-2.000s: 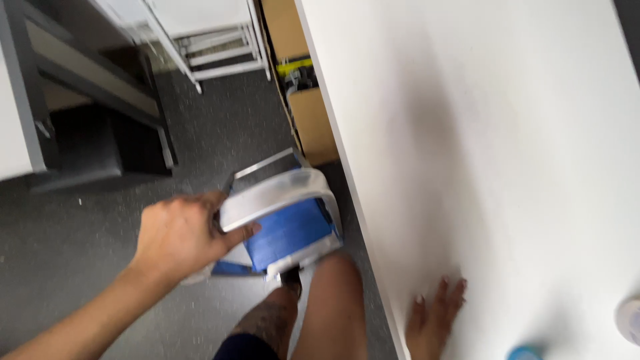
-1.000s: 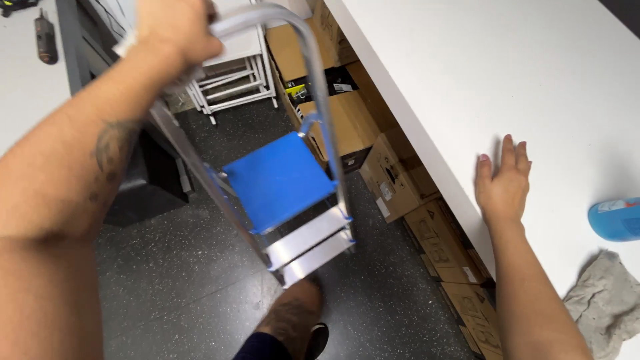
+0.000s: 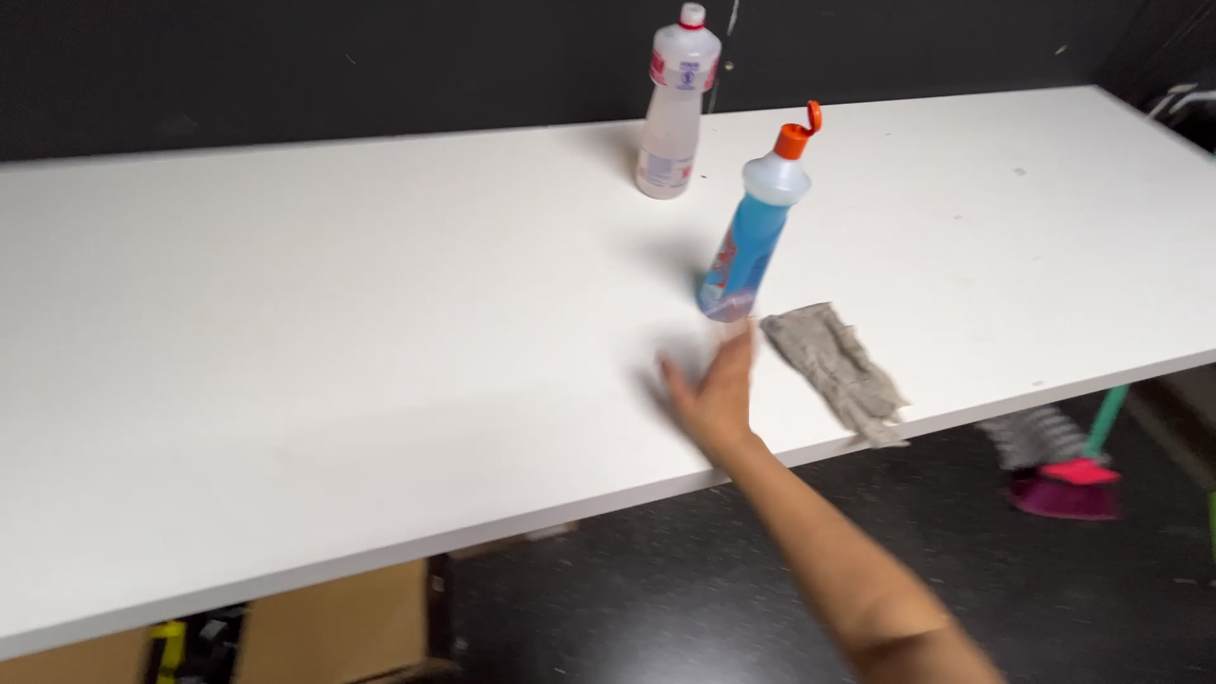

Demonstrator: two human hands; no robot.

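Observation:
My right hand [image 3: 719,394] is over the front part of the white tabletop [image 3: 361,313], fingers apart and slightly blurred, with nothing held. Just beyond its fingertips stands a plastic bottle of blue liquid [image 3: 750,247] with its orange flip cap up; whether the fingers touch it, I cannot tell. To the right of the hand a crumpled grey cloth [image 3: 841,370] lies near the front edge. Farther back, a clear plastic bottle with a white cap [image 3: 673,114] stands by the dark wall. My left hand is out of view.
Beneath the tabletop at lower left are cardboard boxes [image 3: 332,622] with a black and yellow item [image 3: 169,651] among them. A magenta broom head [image 3: 1064,494] with a green handle [image 3: 1107,420] is on the dark floor at right. The dark wall [image 3: 332,66] runs along the back.
The view has swung from the floor to the tabletop. My left hand, earlier on the metal frame of a blue-stepped ladder, has left view with the ladder.

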